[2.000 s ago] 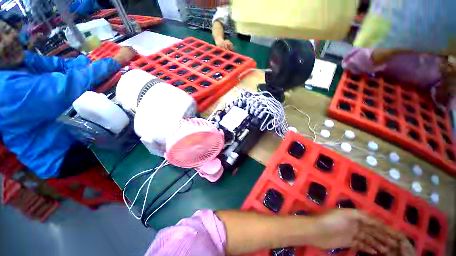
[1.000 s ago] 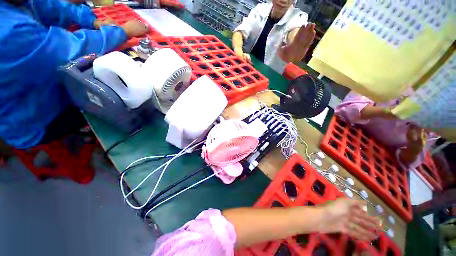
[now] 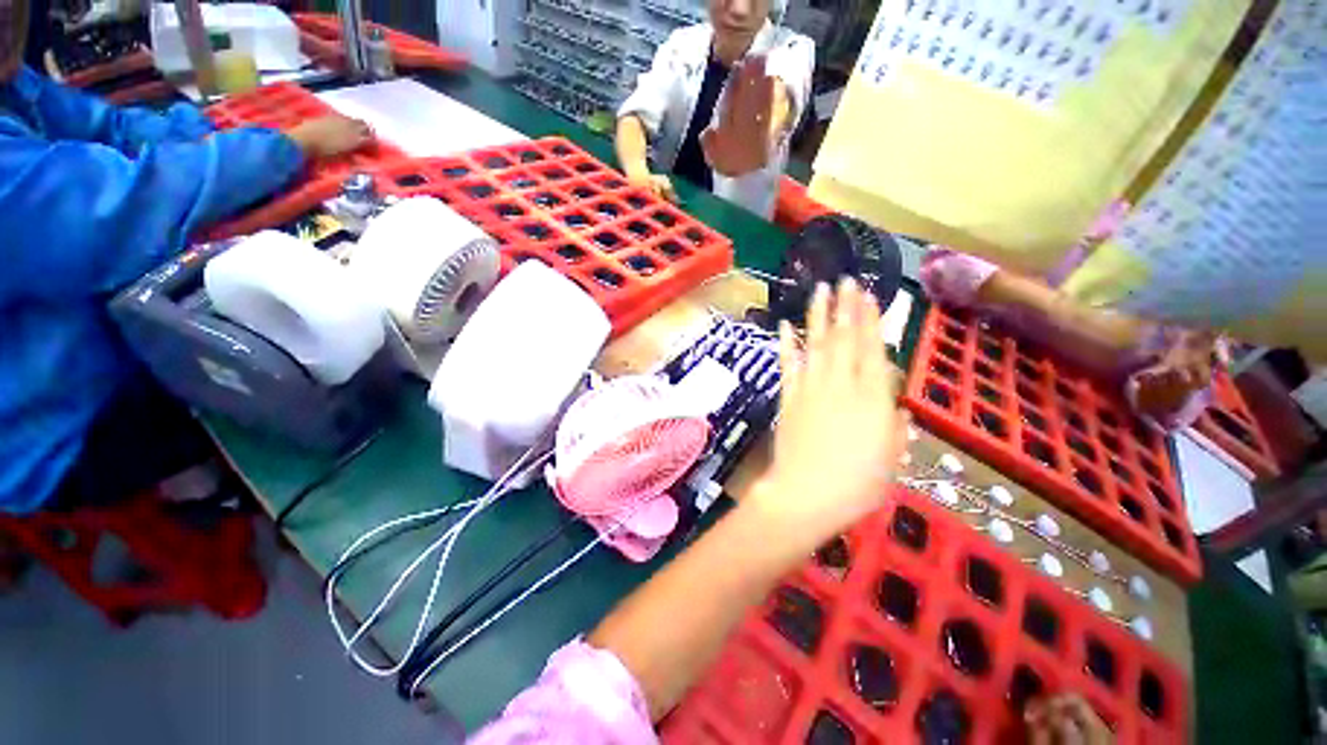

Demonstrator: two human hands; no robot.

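Observation:
My left hand (image 3: 837, 415) is raised flat with its fingers stretched out, above the far left corner of the near red foam tray (image 3: 1004, 542); it holds nothing visible. The tray bears rows of black square smartwatch bodies, such as this one (image 3: 873, 674), in its pockets. My left forearm crosses the tray's left side and hides part of it. Fingertips of my right hand (image 3: 1070, 719) show dark and blurred at the bottom edge, over the tray; the rest is cut off. I cannot tell whether they hold anything.
White charging pucks (image 3: 1001, 496) lie beyond the tray on the brown board (image 3: 1172, 619). A pink fan (image 3: 633, 444), cable bundle, white fans and black fan (image 3: 844, 258) stand left and ahead. Neighbours' red trays lie beyond. Yellow sheets (image 3: 931, 204) hang upper right. Co-workers are around.
My left hand has risen from over the tray and moved left and away, now upright. My right fingertips have come into view at the bottom. The camera view has shifted.

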